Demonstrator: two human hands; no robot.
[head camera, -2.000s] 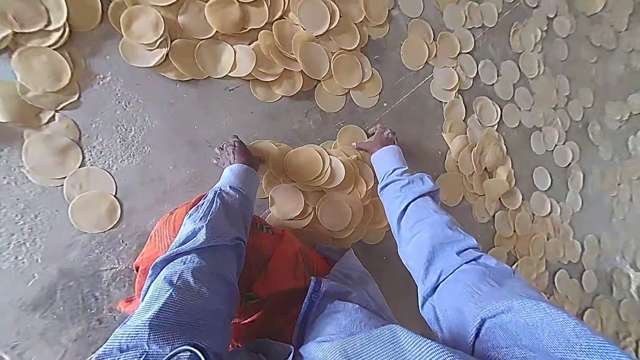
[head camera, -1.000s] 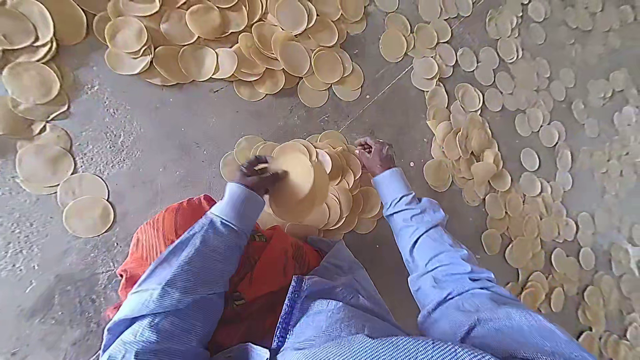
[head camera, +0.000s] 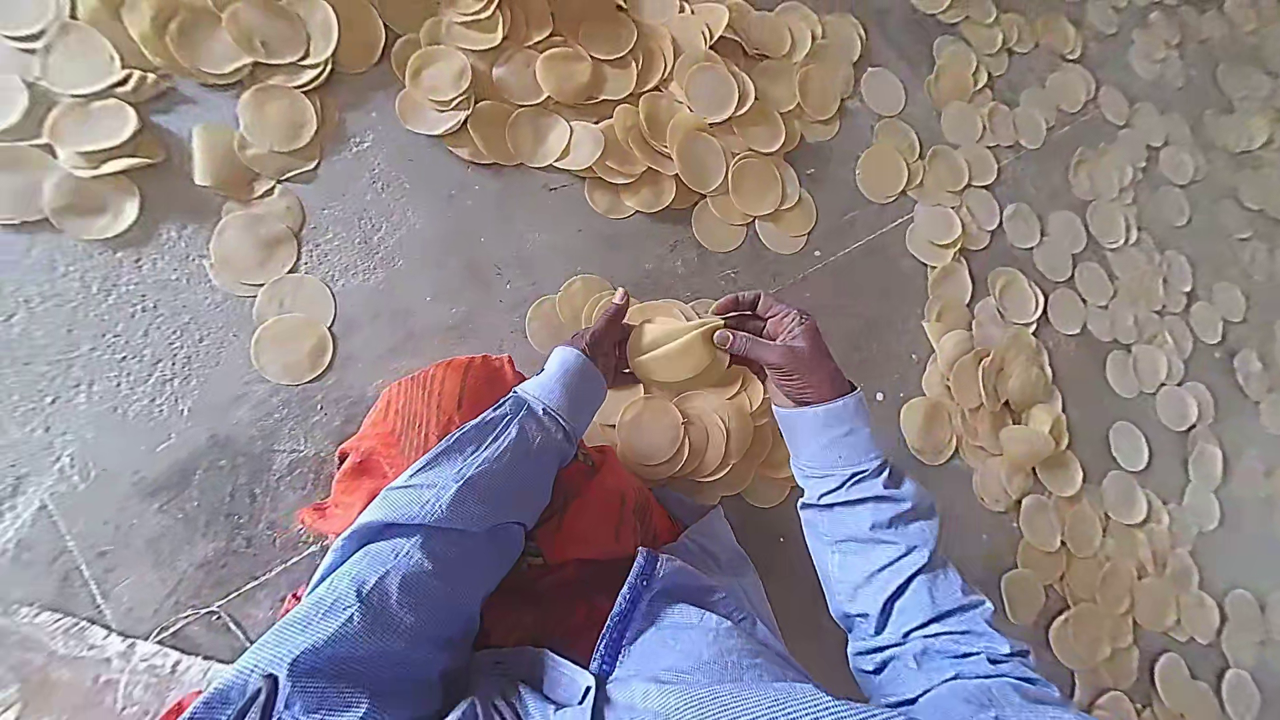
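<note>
Several thin, round, pale yellow discs lie heaped in a pile [head camera: 690,440] on the grey floor in front of me. Above its upper part, my right hand [head camera: 780,345] pinches the right edge of some discs [head camera: 675,350] between thumb and fingers; the top one looks creased or folded. At the left edge of these same discs is my left hand [head camera: 607,340], thumb up, its fingers partly hidden behind them. Whether the left hand grips them or only supports them is hard to tell.
A large heap of like discs [head camera: 600,100] spreads across the top. More discs [head camera: 1000,390] scatter down the right side, others [head camera: 290,345] at the left. Orange-red cloth [head camera: 420,420] lies beside my left sleeve. A thin cord [head camera: 250,583] lies at lower left.
My left hand, at the pile's left side two seconds ago, held up large discs a second ago. Now both hands are at discs above the pile, the right hand having moved inward. The view has shifted.
</note>
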